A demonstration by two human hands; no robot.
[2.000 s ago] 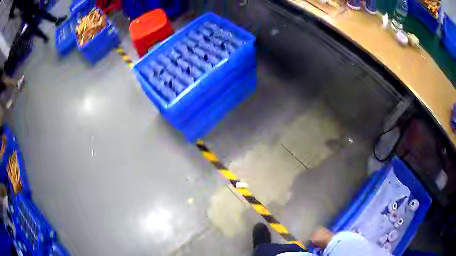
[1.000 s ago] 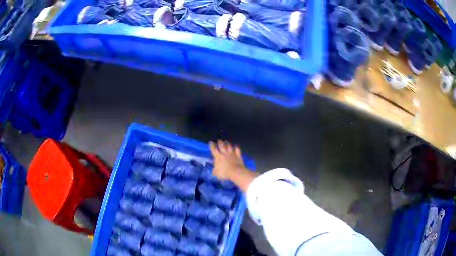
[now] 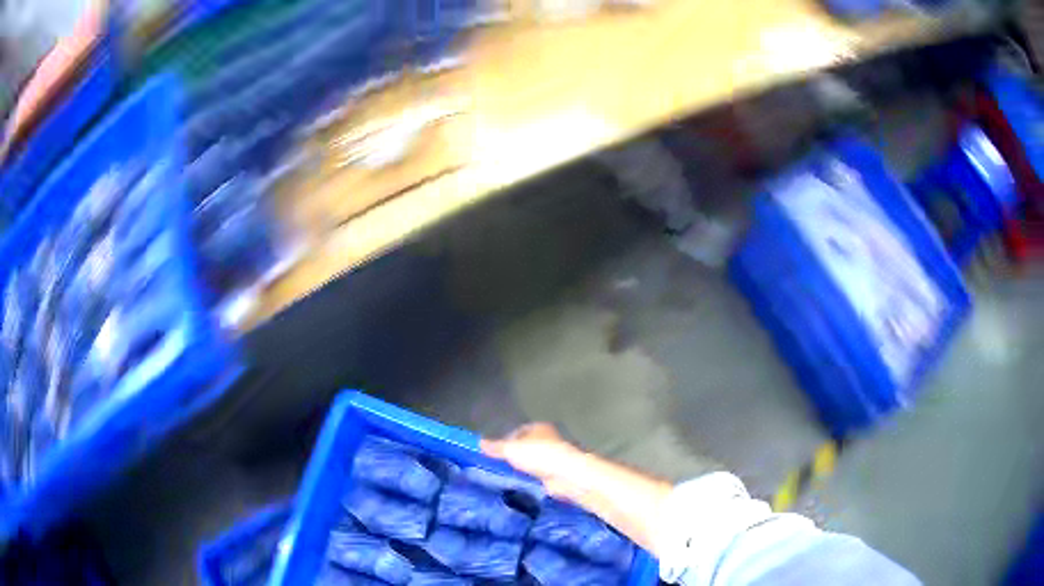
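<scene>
A blue plastic crate (image 3: 421, 425) is at the bottom of the view, cut off by the lower edge. Blue crinkled boot uppers (image 3: 481, 521) lie inside it in rows. My right hand (image 3: 550, 460), bare below a pale sleeve, reaches in from the right and grips the crate's far rim. Its fingertips are at the rim and partly blurred. Part of another blue crate (image 3: 246, 547) shows lower, beside the held crate's left side. My left hand is not in view.
At left, a large blue crate (image 3: 200, 378) holds blue pieces, blurred. The tan bench (image 3: 538, 103) curves across the top, with blue pieces at its left. On the floor at right stands a blue crate (image 3: 807, 332) with a pale liner, by yellow-black tape (image 3: 807, 475).
The view has swung to the right. My right hand has gone from over the crate's edge to gripping its rim. Another crate now shows at the held crate's lower left.
</scene>
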